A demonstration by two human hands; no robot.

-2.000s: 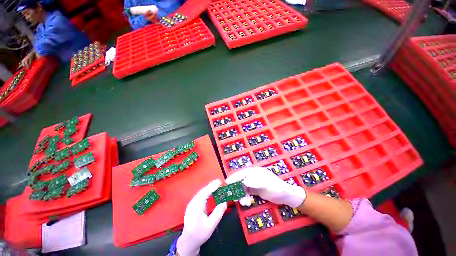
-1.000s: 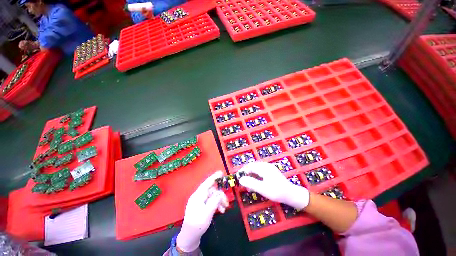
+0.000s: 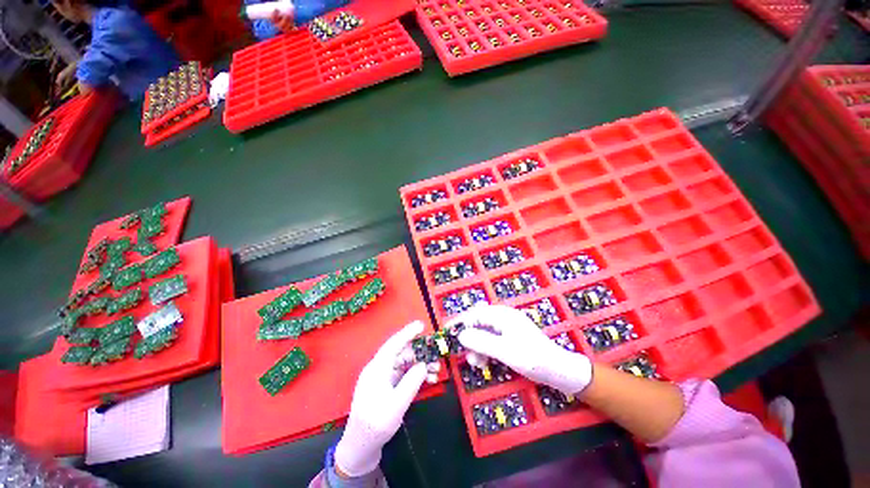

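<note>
My left hand [image 3: 383, 396], in a white glove, holds the left end of a small circuit board [image 3: 438, 345], component side up, over the gap by the tray's left edge. My right hand [image 3: 520, 348], also white-gloved, grips the board's right end. The red compartment tray [image 3: 689, 329] has boards in its left columns and lower pockets, component side up; my right hand and forearm hide some of them. The flat red tray [image 3: 329, 381] on the left holds several green boards in two rows and a single green board [image 3: 285, 371] nearer me.
Stacked red trays with heaped green boards [image 3: 116, 331] stand at left, with a paper sheet [image 3: 130, 425] and pen below. Across the green bench [image 3: 315, 191] are red trays [image 3: 324, 76] and two people in blue. A metal post [image 3: 777, 67] and tray stack [image 3: 839, 133] stand at right.
The held board has turned from its green side to its component side since the oldest frame. Both hands stay near the tray's left edge. The view has shifted slightly.
</note>
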